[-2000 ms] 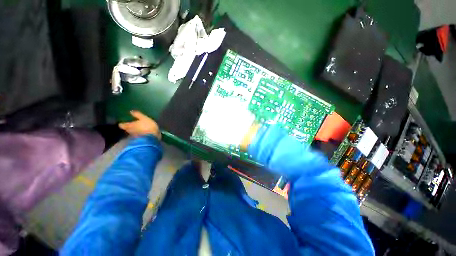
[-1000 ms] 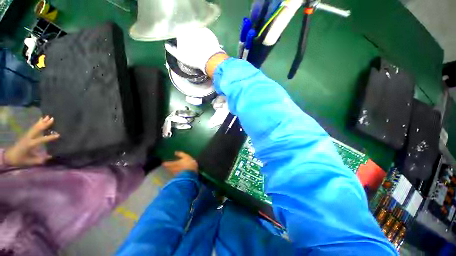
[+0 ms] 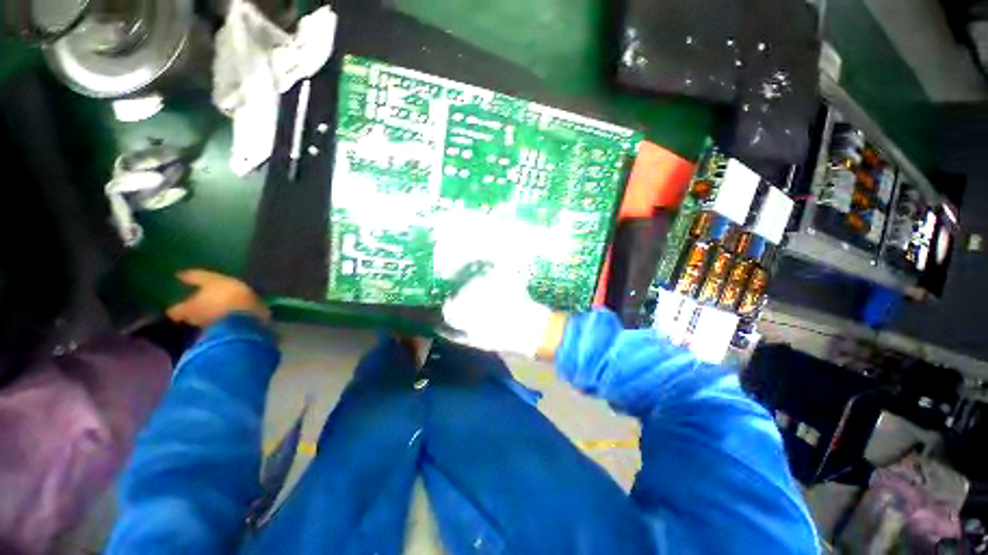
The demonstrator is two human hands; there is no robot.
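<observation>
A large green circuit board [image 3: 379, 119] lies solder side up on a black foam pad [image 3: 284, 233], with strong glare across its middle. My right hand [image 3: 498, 309], in a white glove, is over the board's lower edge; its fingers blur into the glare, and I cannot tell whether it holds a small tool. My left hand [image 3: 217, 299] is bare, holds nothing and rests at the bench's front edge, left of the foam, with its fingers apart. A second board [image 3: 720, 260] with orange coils and white blocks stands to the right, component side showing.
A silver can [image 3: 119, 49], a crumpled white cloth [image 3: 260, 76] and a crumpled glove [image 3: 146, 184] lie at left. A red-orange sheet [image 3: 655, 179] shows between the boards. Speckled black foam [image 3: 715, 54] and conveyor rails [image 3: 818, 233] are at right. A person's purple sleeve [image 3: 81, 417] is at left.
My right hand went to the can one second ago and is now back over the board. My left hand stays at the bench edge. The view has shifted.
</observation>
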